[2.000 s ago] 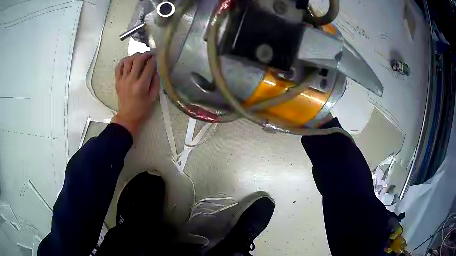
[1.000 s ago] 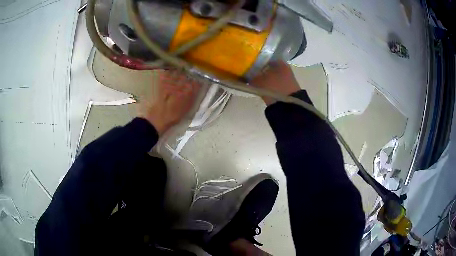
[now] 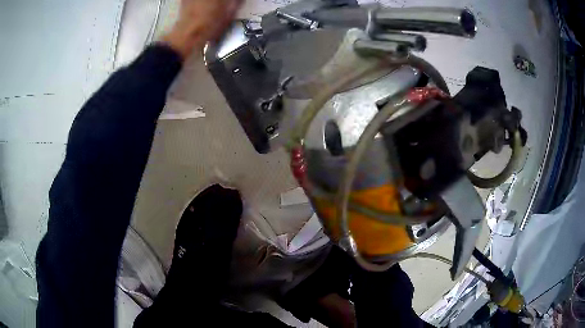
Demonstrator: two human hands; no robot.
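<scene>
The straight-knife cloth cutter (image 3: 365, 218), with its silver motor body, orange band and looped cables, fills the centre right. It is tilted, with its base plate (image 3: 240, 96) towards the upper left over the speckled surface. My left hand (image 3: 202, 19) is blurred at the top edge, close to the base plate's end; its fingers are partly cut off, and I cannot tell whether it touches anything. My right hand is hidden behind the motor; only the dark sleeve shows below it. The paper marker (image 3: 38, 160) lies at the left.
White offcuts (image 3: 308, 234) lie around my dark shoe (image 3: 208, 224), and more scraps lie at the right. A yellow and black cord connector (image 3: 507, 296) is at the lower right. A small dark part (image 3: 524, 65) lies on the paper at the upper right.
The cutter has swung down and to the right, and its base plate has come into view. My left hand has moved up to the top edge. My right hand has gone out of sight behind the motor.
</scene>
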